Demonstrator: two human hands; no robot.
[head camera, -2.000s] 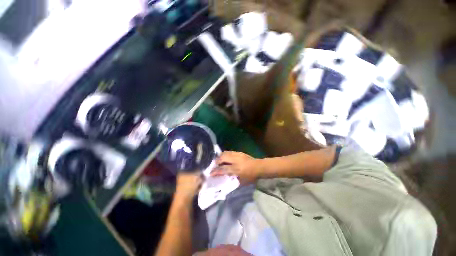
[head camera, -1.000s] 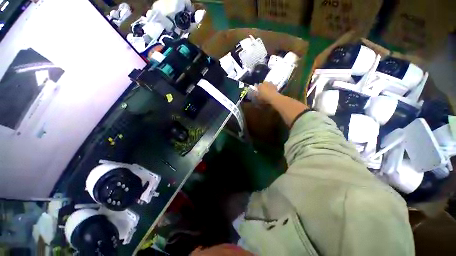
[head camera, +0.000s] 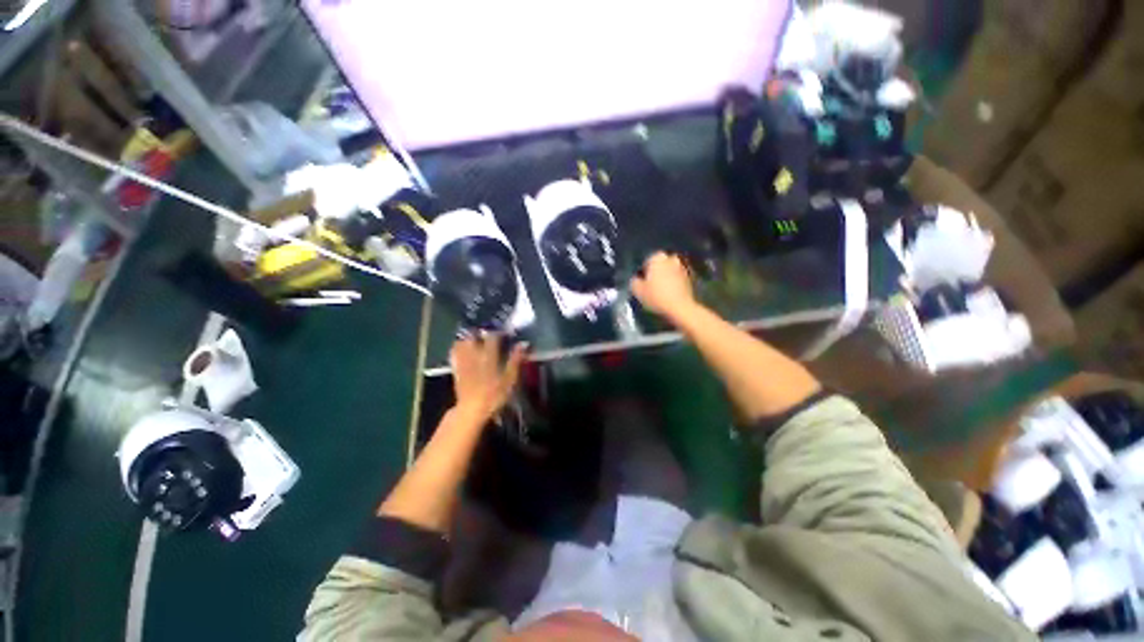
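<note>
Two dome cameras with white housings and black balls stand side by side on the dark bench, a left one (head camera: 477, 273) and a right one (head camera: 577, 245). My left hand (head camera: 486, 370) is at the bench's front edge, its fingertips against the lower end of the left camera; whether they grip it is unclear. My right hand (head camera: 665, 289) rests on the bench right of the right camera, its fingers curled; what is under them is too blurred to tell. A third dome camera (head camera: 188, 477) lies on the green left bench.
A bright monitor (head camera: 552, 63) stands behind the cameras. A white roll (head camera: 216, 373) and yellow-and-white items (head camera: 301, 257) are on the left. A black device (head camera: 765, 169) and a hanging white strip (head camera: 856, 257) are on the right. White and black units (head camera: 1066, 514) are piled lower right.
The view has turned left. My right hand has moved from the carton at the right back to the bench. My left hand has come into view. The camera held two seconds ago is no longer in my hands.
</note>
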